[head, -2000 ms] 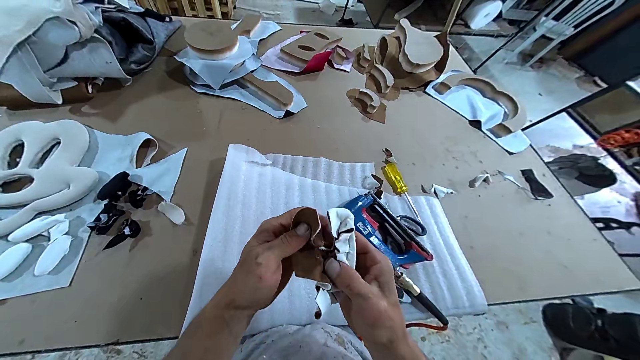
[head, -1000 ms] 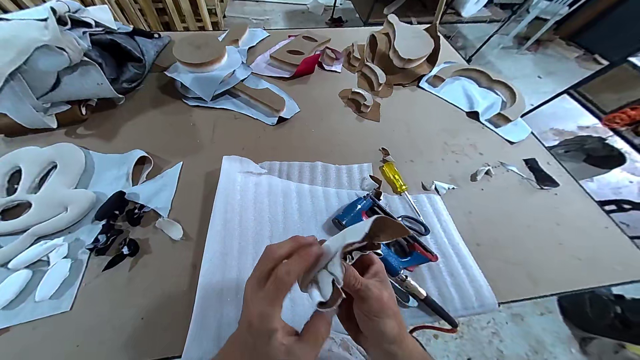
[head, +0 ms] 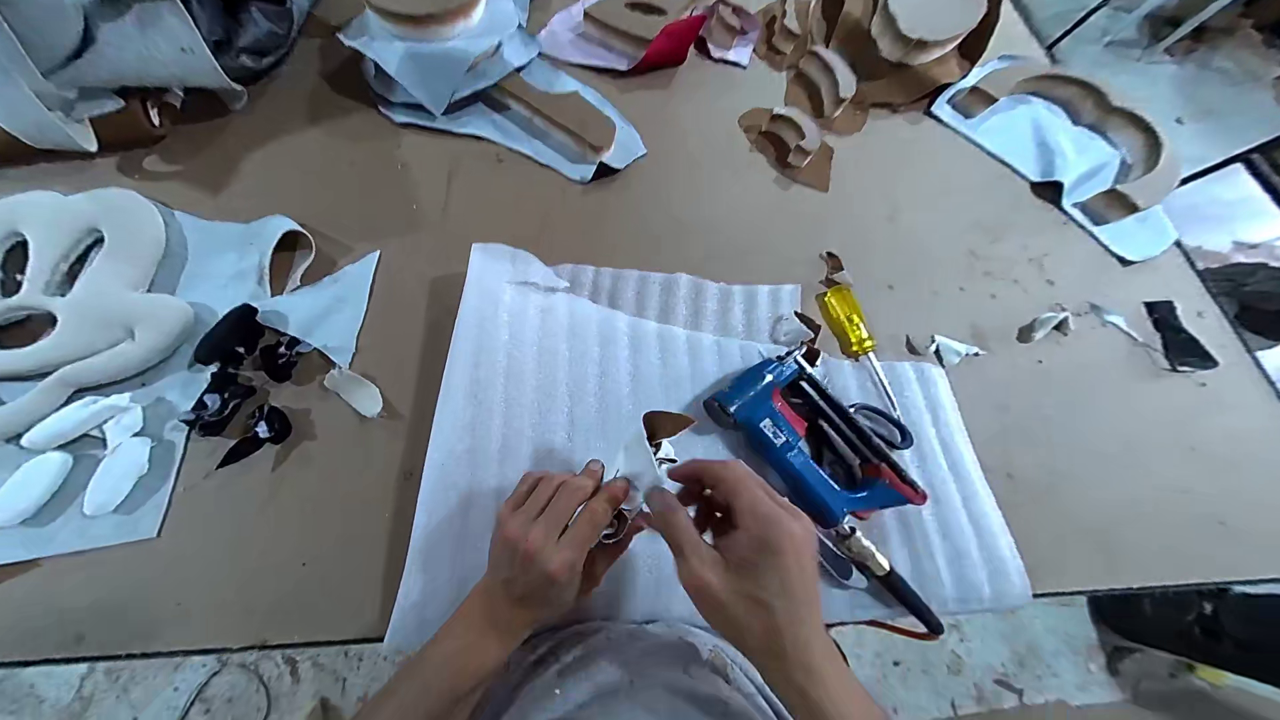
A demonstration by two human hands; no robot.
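Observation:
Low in the middle, my left hand [head: 550, 540] grips a small piece covered in white and brown sheet material [head: 650, 470]. My right hand [head: 745, 545] is at the piece's right side, thumb and forefinger on or right beside it; whether they pinch it is not plain. Both hands are over a sheet of white foam [head: 540, 370]. Just right of them lies a blue pneumatic stapler [head: 790, 440] with a hose fitting [head: 860, 550]. Scissors, partly hidden, lie under the stapler. Behind it is a screwdriver with a yellow handle [head: 846, 320].
White padded shapes [head: 90, 270] and black covered pieces [head: 230, 335] lie at left on light sheet material. Along the back are cut wooden shapes with pale blue covering [head: 500, 110], a red and pink piece [head: 670, 45] and brown pieces [head: 795, 135]. Scraps [head: 1045, 323] lie at right.
The covered piece, raised between both hands a second ago with its brown end to the right, is now lower and turned, its brown flap pointing away. The stapler and screwdriver have stayed put.

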